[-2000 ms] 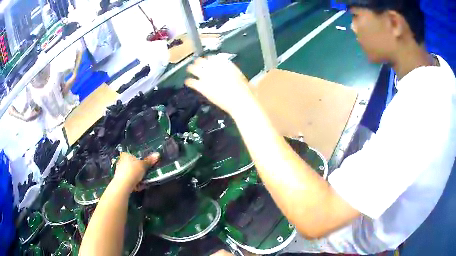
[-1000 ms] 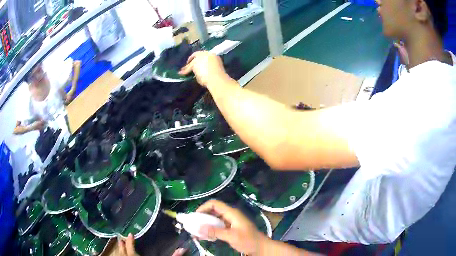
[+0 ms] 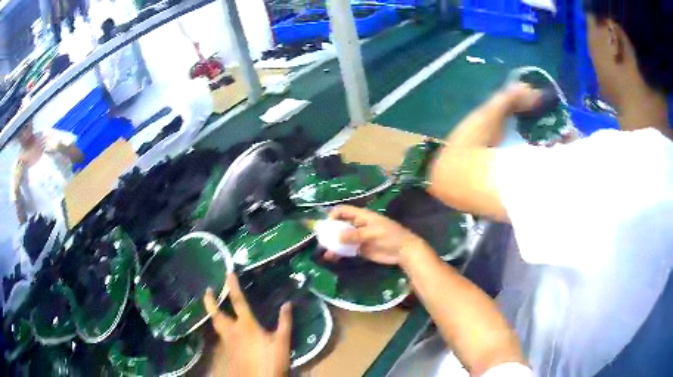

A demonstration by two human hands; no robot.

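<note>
My left hand (image 3: 251, 331) is at the bottom centre, fingers spread and empty, fingertips beside the pale rim of a tilted green car body shell (image 3: 215, 315) with a black interior. Whether they touch the rim is unclear. My right hand (image 3: 380, 239) is shut on a white glue bottle (image 3: 337, 236), its thin yellowish nozzle pointing left over a green shell (image 3: 277, 243) with black parts inside. Another green shell (image 3: 369, 294) lies just below the bottle. The nozzle tip is blurred.
A co-worker in a white shirt (image 3: 590, 221) at the right holds a green shell (image 3: 550, 125). Behind the shells are a heap of black parts (image 3: 162, 184), a metal post (image 3: 348, 66) and cardboard (image 3: 380, 145). More shells stand at the left. Another person (image 3: 44, 173) is at far left.
My left hand has come up into view, spread. My right hand with the bottle has moved up and slightly right. The co-worker's hand has carried a shell to the right. The view has shifted.
</note>
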